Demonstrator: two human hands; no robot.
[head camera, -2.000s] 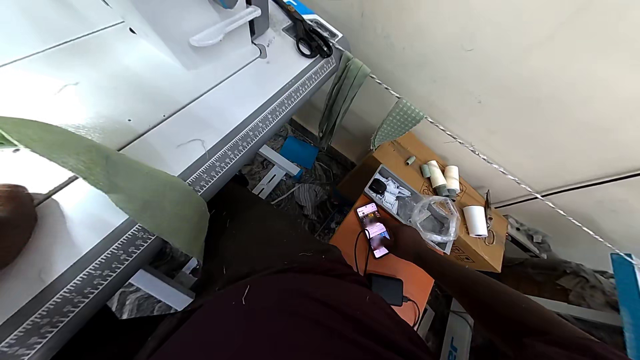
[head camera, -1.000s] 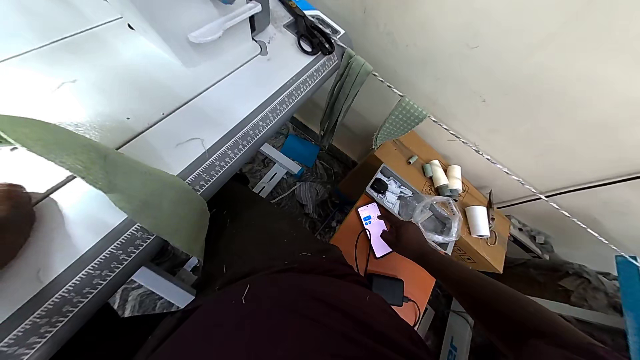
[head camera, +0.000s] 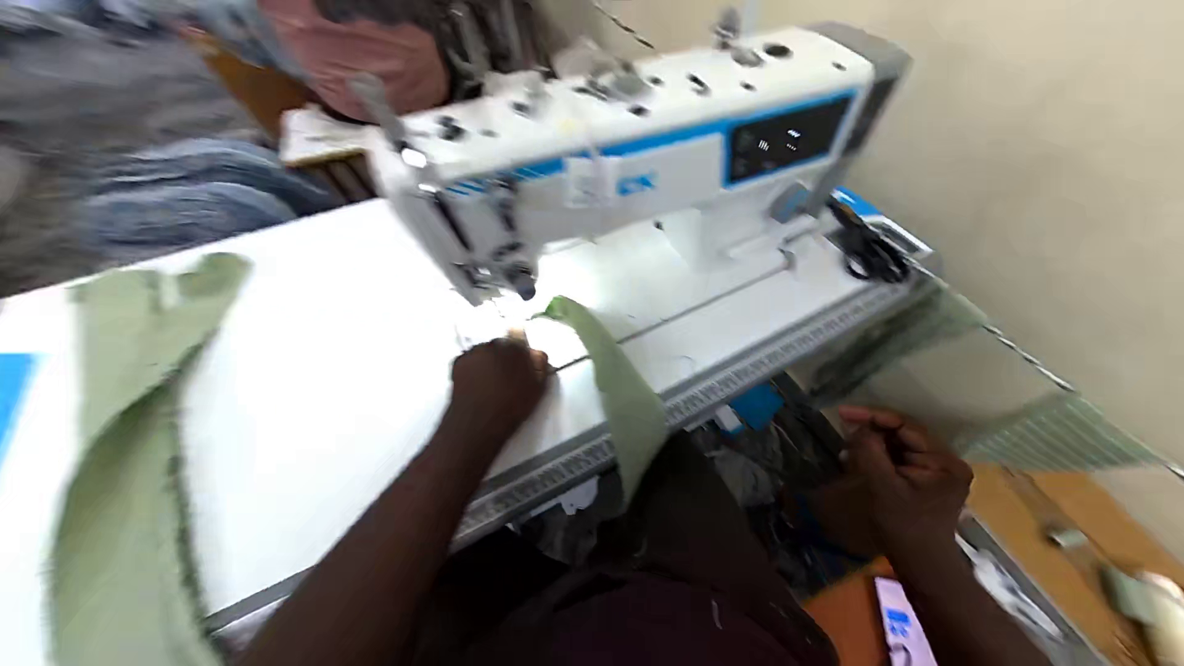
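Note:
My left hand (head camera: 504, 375) rests on the white table of an industrial sewing machine (head camera: 638, 129), its fingertips just in front of the lit needle area. What those fingers hold, if anything, is too small and blurred to tell. Beside it a green cloth strip (head camera: 615, 388) runs from near the needle over the ruler-marked table edge toward my lap. My right hand (head camera: 906, 462) is in the air past the table's edge, fingers partly curled, above and beyond a lit smartphone (head camera: 902, 620). A wider piece of green cloth (head camera: 129, 444) lies at the table's left.
Black scissors (head camera: 868, 248) lie at the table's right end. A twisted cord (head camera: 1027, 359) with cloth hanging from it crosses the right side. A cardboard box (head camera: 1078, 518) stands lower right. Piled denim (head camera: 185, 194) lies behind the table.
My right hand has left the smartphone and moved up toward the sewing table. The view has swung left and up, bringing the machine head and my left forearm into sight.

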